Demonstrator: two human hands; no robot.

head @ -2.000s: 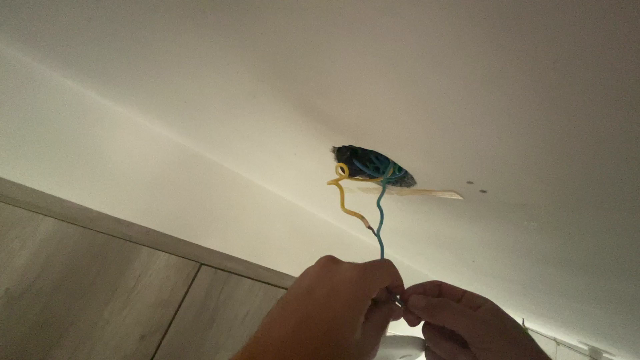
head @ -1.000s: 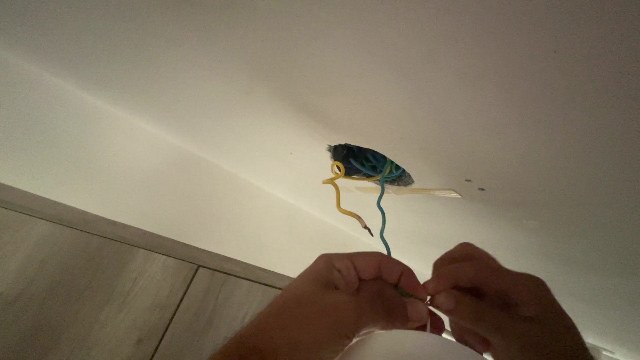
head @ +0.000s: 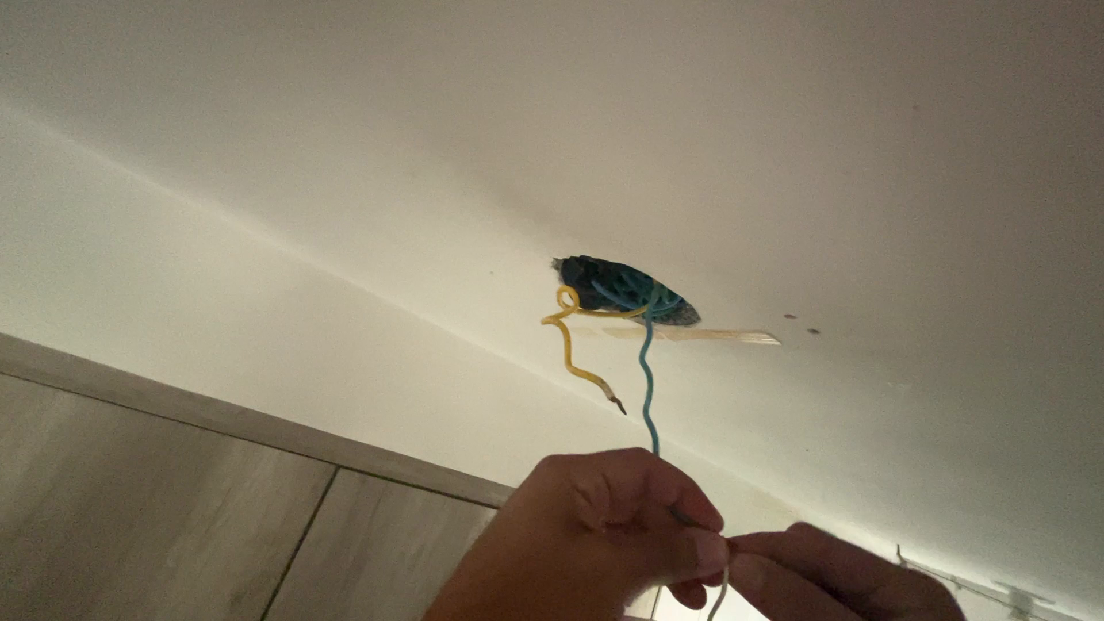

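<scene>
A blue insulated wire (head: 647,379) hangs from a ragged hole (head: 625,289) in the ceiling and runs down behind my left hand (head: 621,526). Thumb and fingers of that hand pinch its lower end, which is mostly hidden. My right hand (head: 819,569) meets it fingertip to fingertip at the pinch, beside a thin white wire (head: 718,595) that drops from between the fingers. To the left of the blue wire, a yellow wire (head: 569,345) with a looped bend and a dark bare tip hangs free from the same hole.
More blue and green wires lie coiled inside the hole. A pale strip (head: 733,337) lies against the ceiling beside it, and two small dark marks are to the right. Grey wood-look tiles (head: 155,483) cover the wall at lower left, under a light band.
The white rounded thing seen under my hands a second ago is out of sight. The yellow wire's tip, near the blue wire two seconds ago, now hangs apart from it.
</scene>
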